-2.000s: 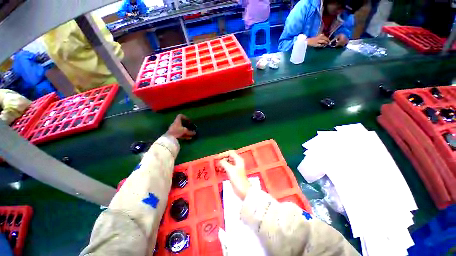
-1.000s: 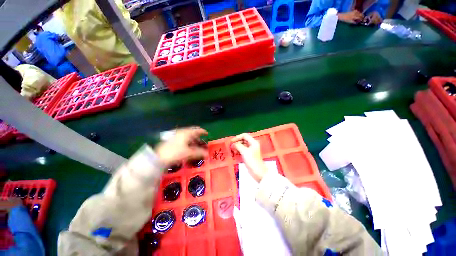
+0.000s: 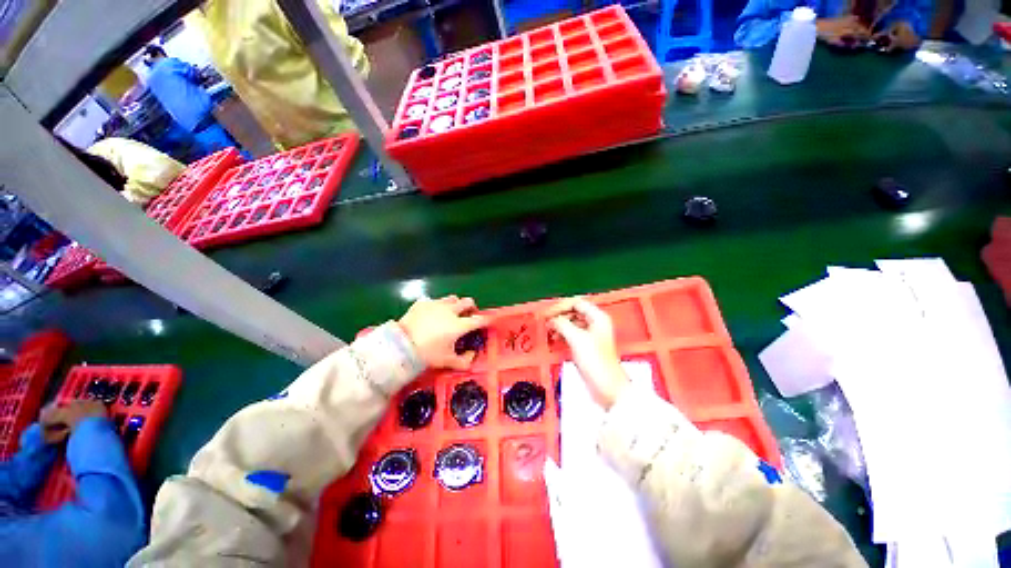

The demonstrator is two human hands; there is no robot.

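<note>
An orange-red parts tray (image 3: 687, 316) with square pockets lies in front of me. Round black units (image 3: 469, 403) sit in several left and middle pockets. My left hand (image 3: 441, 331) has its fingers on a black unit (image 3: 470, 342) in a pocket of the far row, partly hidden by the fingers. My right hand (image 3: 588, 338) is over the far row beside dark handwriting, thumb and fingertips pinched; whether a small piece is between them cannot be seen. A long white sheet (image 3: 599, 466) lies across the tray under the right wrist.
Fanned white sheets (image 3: 909, 377) and a clear plastic bag (image 3: 815, 444) lie right of the tray. Loose black units (image 3: 700, 209) sit on the green belt. Stacked red trays (image 3: 532, 144) stand across it. A pale metal post (image 3: 189, 261) rises at left. Blue sleeves (image 3: 100, 488) work at lower left.
My left hand has come from the belt to the tray's far row. One more black unit sits in the second row. My right hand stays pinched over the tray. The view has shifted left.
</note>
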